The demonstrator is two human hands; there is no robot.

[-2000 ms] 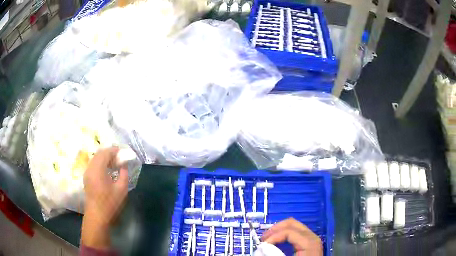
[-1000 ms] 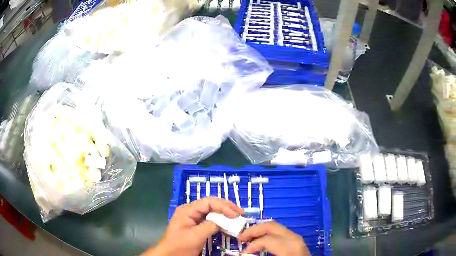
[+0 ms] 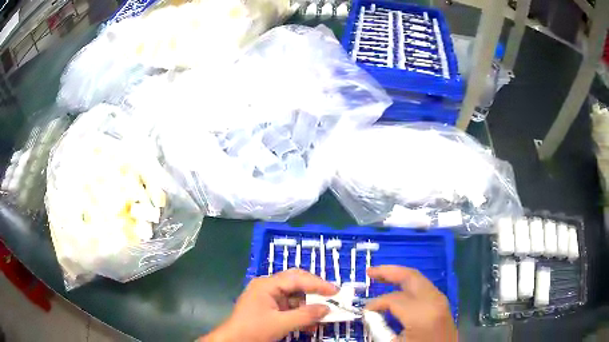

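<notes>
My left hand point(image 3: 280, 304) grips a white housing point(image 3: 320, 308) in its fingertips over the near part of the blue parts tray point(image 3: 421, 257). My right hand point(image 3: 414, 300) is just right of it, its fingers curled around a small white piece point(image 3: 378, 327) that also reaches toward the housing. A thin stem or edge shows between the two; the exact contact is hidden by fingers. T-shaped stem sub-assemblies point(image 3: 286, 250) lie in rows in the tray, partly hidden by my hands.
A bag of cream parts point(image 3: 100, 200) is at left, a bag of translucent parts point(image 3: 274, 150) in the centre, a bag of white housings point(image 3: 414, 167) behind the tray. A clear blister tray point(image 3: 534, 310) with white blocks is at right. Stacked blue trays point(image 3: 407, 77) and rack legs point(image 3: 482, 67) stand behind.
My left hand has come from the cream-parts bag to the blue tray, where it holds the housing. My right hand has since lifted and opened slightly away from it. The view has shifted slightly.
</notes>
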